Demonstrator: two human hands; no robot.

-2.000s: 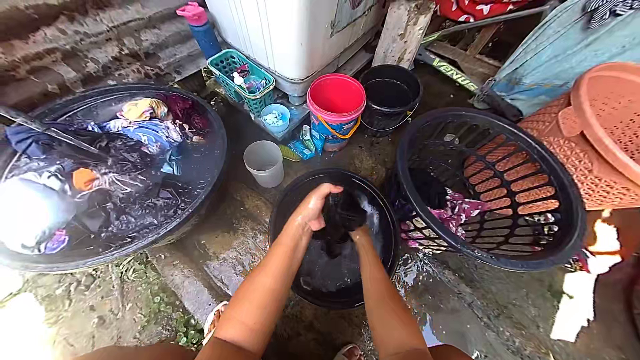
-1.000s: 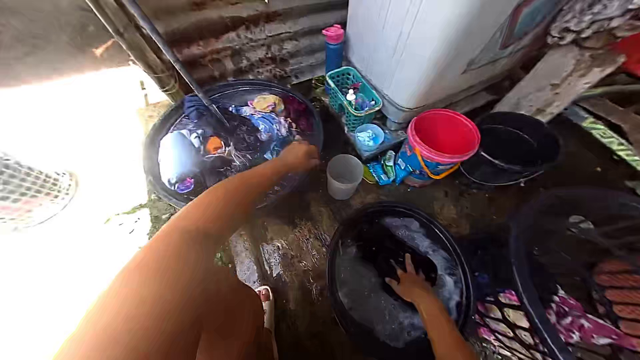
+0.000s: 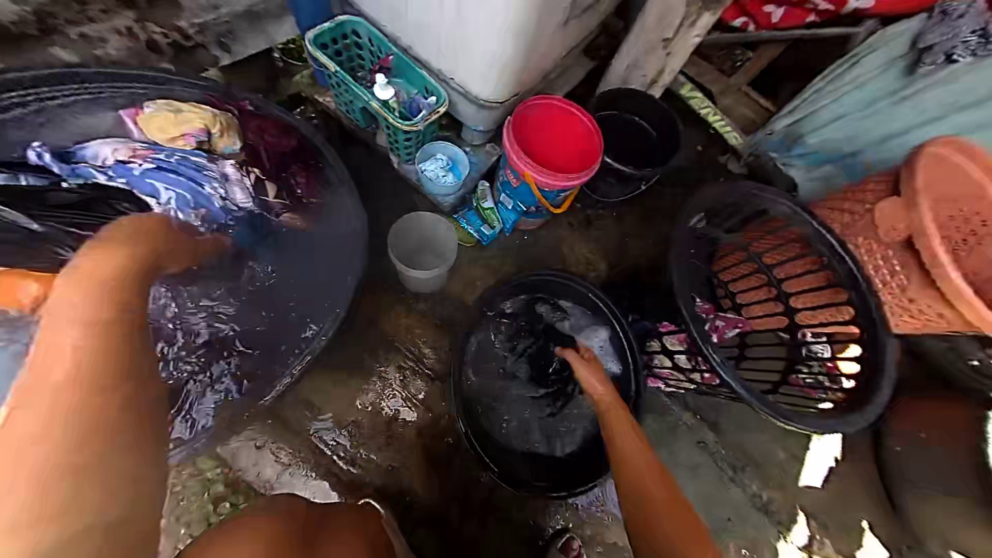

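My left hand [image 3: 159,242] reaches over the large dark tub [image 3: 353,232] at the left, beside a blue and white patterned garment [image 3: 167,182]; its fingers are blurred, and whether they grip cloth cannot be told. A yellow cloth [image 3: 190,125] and dark wet cloth lie in the same tub. My right hand [image 3: 585,368] is in the round black basin [image 3: 550,480], its fingers closed on a black wet cloth [image 3: 542,341] in sudsy water. The black laundry basket [image 3: 783,302] leans to the right of the basin, with pink and white patterned cloth [image 3: 725,322] in it.
Behind the basin stand a grey plastic container [image 3: 423,252], a red and blue bucket [image 3: 552,147] and a black bucket [image 3: 639,136]. A green basket [image 3: 376,77] holds bottles. An orange plastic basket [image 3: 922,263] stands at the right. The ground [image 3: 387,387] is wet.
Two seconds ago both hands held black cloth above the basin. My left hand has moved left to the large tub, while my right hand, spread in the basin one second ago, has closed on the cloth.
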